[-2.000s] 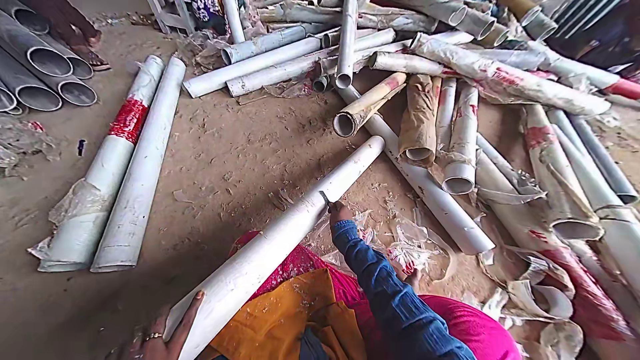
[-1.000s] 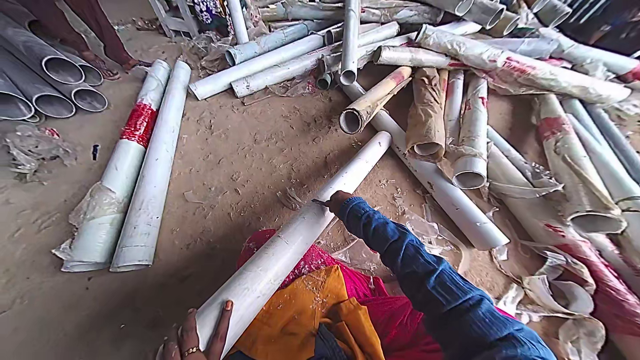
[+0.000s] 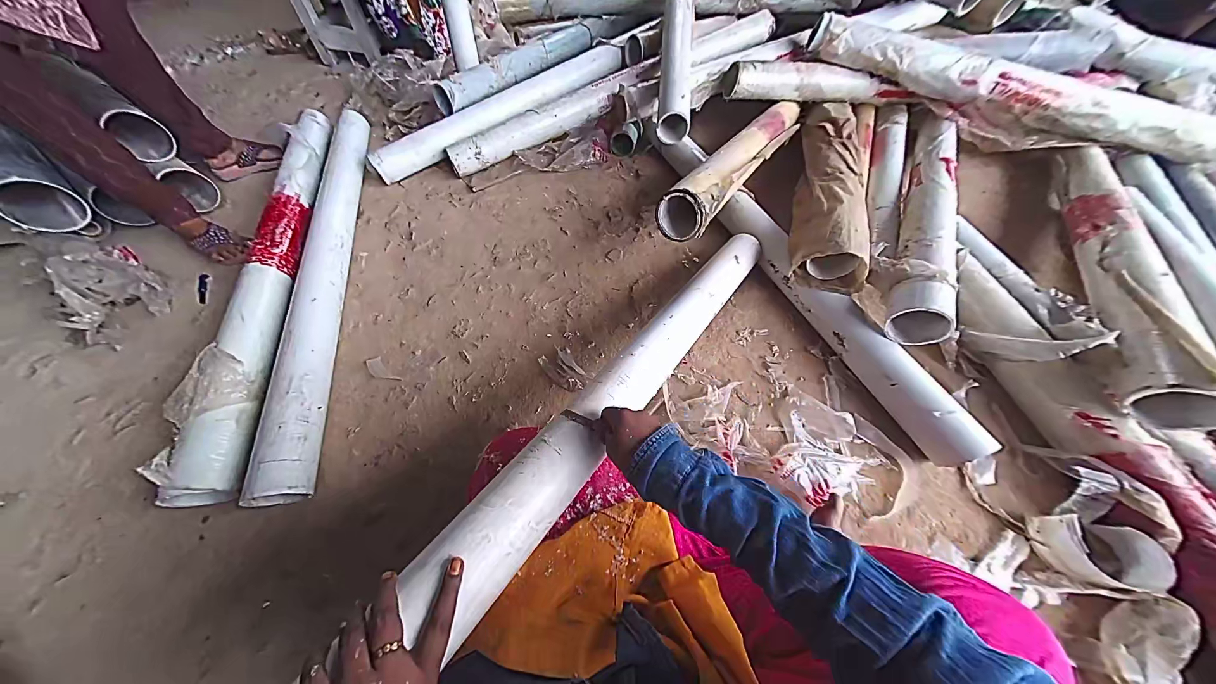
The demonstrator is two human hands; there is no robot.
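Observation:
A white plastic pipe [image 3: 532, 484] lies slantwise across my lap, its far end near the ground beside another white pipe [image 3: 883, 380]. My left hand [image 3: 394, 632], with a ring on one finger, grips the pipe's near end. My right hand [image 3: 622, 432], in a blue denim sleeve, is closed around a small dark blade-like tool [image 3: 581, 418] that rests against the top of the pipe near its middle. The tool's handle is hidden in my fist. Small pale shavings lie on the orange cloth [image 3: 608, 579] over my lap.
Two white pipes [image 3: 309, 313] lie at the left, one with a red band. Film-wrapped pipes [image 3: 1035, 85] are heaped at the right and back. Plastic scraps [image 3: 817, 446] lie beside my lap. Another person's foot [image 3: 247, 157] is at the upper left, by large grey pipes [image 3: 43, 199].
Another person's legs and feet have come further into view at the upper left, one foot now beside the red-banded pipe. My hands remain on the same pipe, the tool still against it.

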